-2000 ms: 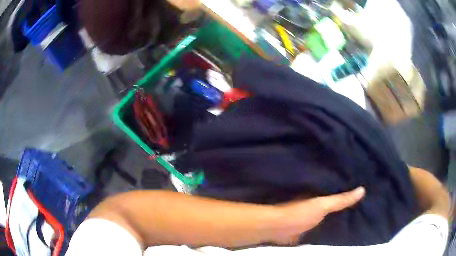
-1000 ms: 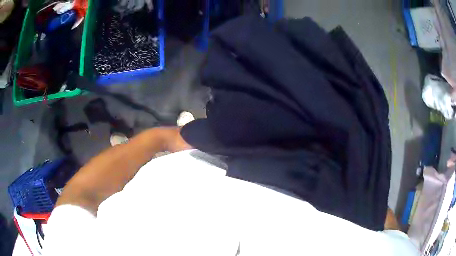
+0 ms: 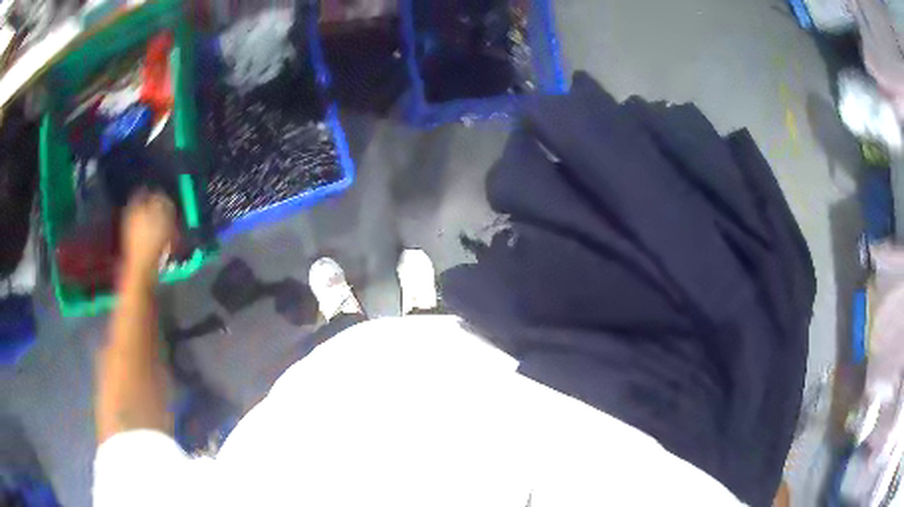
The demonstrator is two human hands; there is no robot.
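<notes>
A large pile of navy-black cloth pieces (image 3: 654, 267) hangs at my right side, draped over my right arm. My right hand is hidden under the cloth; only a sliver of skin shows at the bottom right. My left arm reaches forward at the left. My left hand (image 3: 149, 226), blurred, is over the near part of a green-rimmed basket (image 3: 55, 213) on the floor. Dark, dark red, blue and orange-red items lie in the basket. Whether my left hand touches or holds any of them cannot be told.
A blue crate (image 3: 342, 163) with dark, white-flecked contents stands beside the green basket. Another blue crate (image 3: 471, 117) with dark contents is further right. My white shoes (image 3: 418, 280) are on the grey floor. Stacked pale cloth (image 3: 885, 297) runs along the right edge.
My left hand has moved from the cloth near my waist out to the green basket. The cloth has shifted slightly right and down in the picture. The crates show lower and nearer.
</notes>
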